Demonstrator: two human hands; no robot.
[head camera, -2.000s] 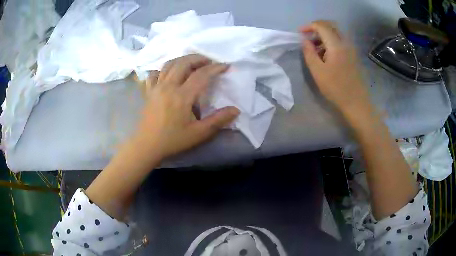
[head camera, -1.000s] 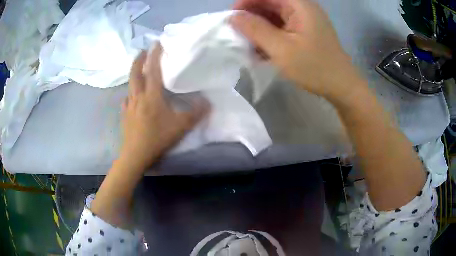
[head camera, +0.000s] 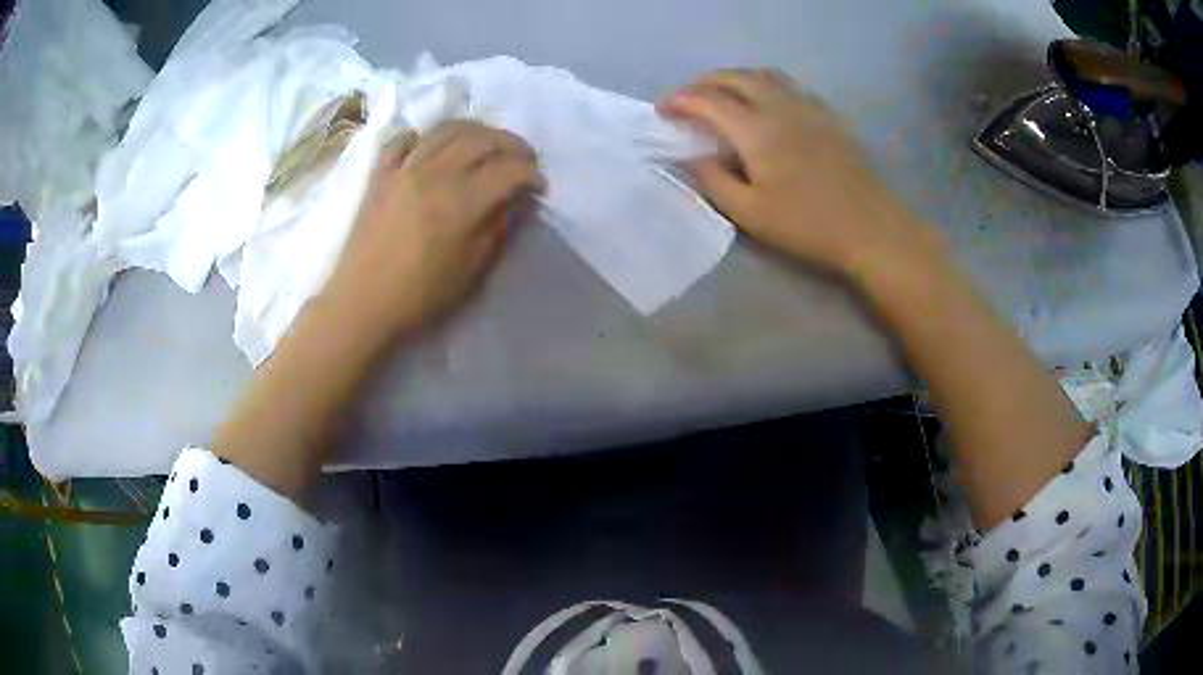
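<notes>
White garment pieces (head camera: 620, 218) lie fairly flat at the middle of the pressing table, with a squared end pointing toward me. My left hand (head camera: 462, 198) has curled fingers on the left part of these pieces, beside a heap of white pieces (head camera: 198, 145). My right hand (head camera: 778, 158) has its fingertips at their upper right edge, slightly blurred. Whether it pinches the cloth is hard to see. A brown strip of card or paper (head camera: 317, 143) shows among the heaped cloth left of my left hand.
A steam iron (head camera: 1075, 145) rests at the right of the grey pressing table (head camera: 633, 382), point toward the left. More white cloth (head camera: 1161, 402) hangs below the right table edge, by yellow bars (head camera: 1172, 528). White cloth also drapes over the left table edge.
The lifted, folded white cloth now lies flatter. My right hand has moved down from the top of the cloth to its right edge. Brown card now shows in the left heap.
</notes>
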